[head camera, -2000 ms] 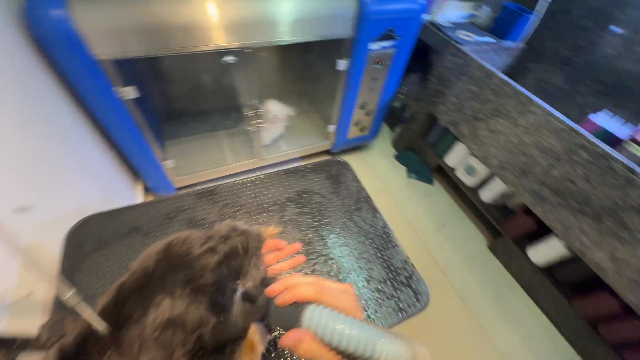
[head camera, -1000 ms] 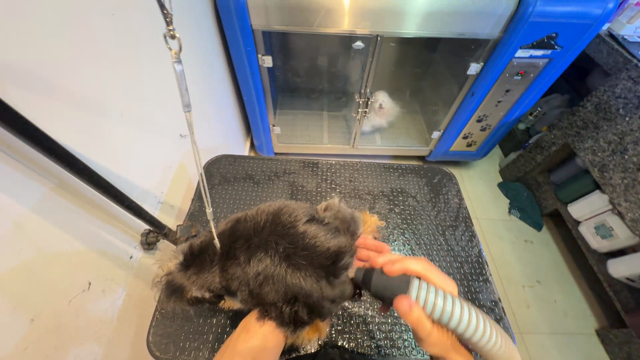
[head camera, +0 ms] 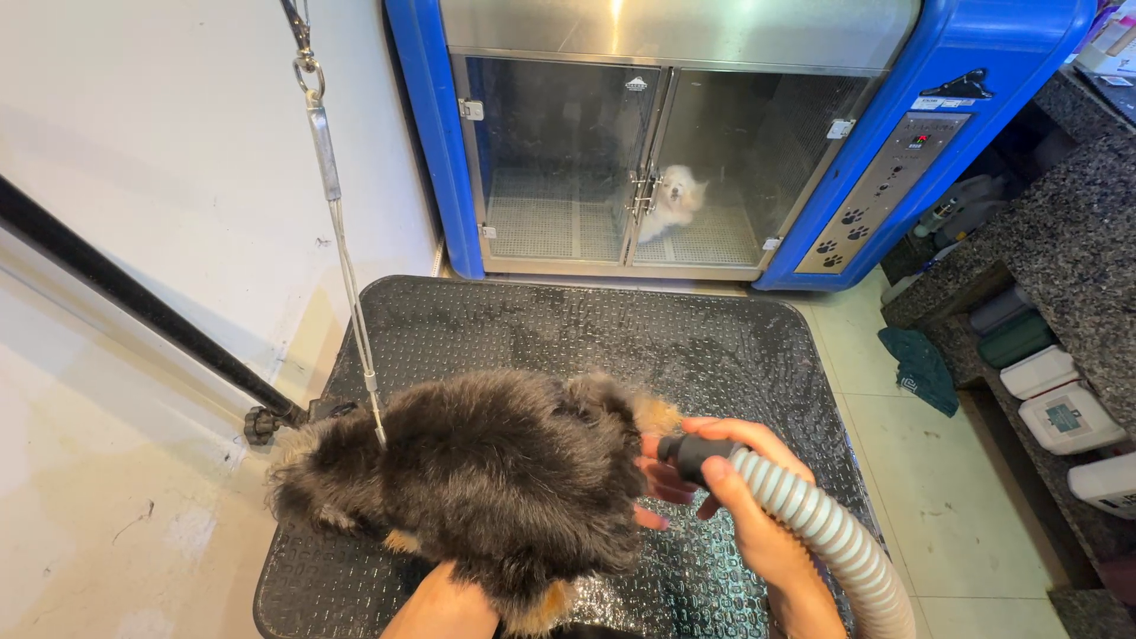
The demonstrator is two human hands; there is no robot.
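A dark, fluffy dog with tan paws [head camera: 506, 461] stands on a black textured grooming table [head camera: 568, 328], its head to the left. A thin grooming loop [head camera: 351, 284] runs down to its neck. My right hand [head camera: 754, 497] grips the black nozzle [head camera: 701, 457] of a ribbed dryer hose [head camera: 825, 524] beside the dog's rear. My left hand [head camera: 448, 603] reaches under the dog from the near side; its fingers are hidden by the body. Several fingertips [head camera: 661, 484] show between nozzle and dog; which hand they belong to is unclear.
A blue and steel drying cabinet [head camera: 958, 27] with shut glass doors stands behind the table, a small white dog [head camera: 676, 195] inside. A black post [head camera: 133, 284] slants at left. At right are a granite counter [head camera: 1074, 213], white containers [head camera: 1069, 417] and a green cloth [head camera: 919, 368].
The view has swung since two seconds ago. My left forearm, unseen then, shows at the near side in the later frames. The nozzle stays in my right hand at the dog's rear.
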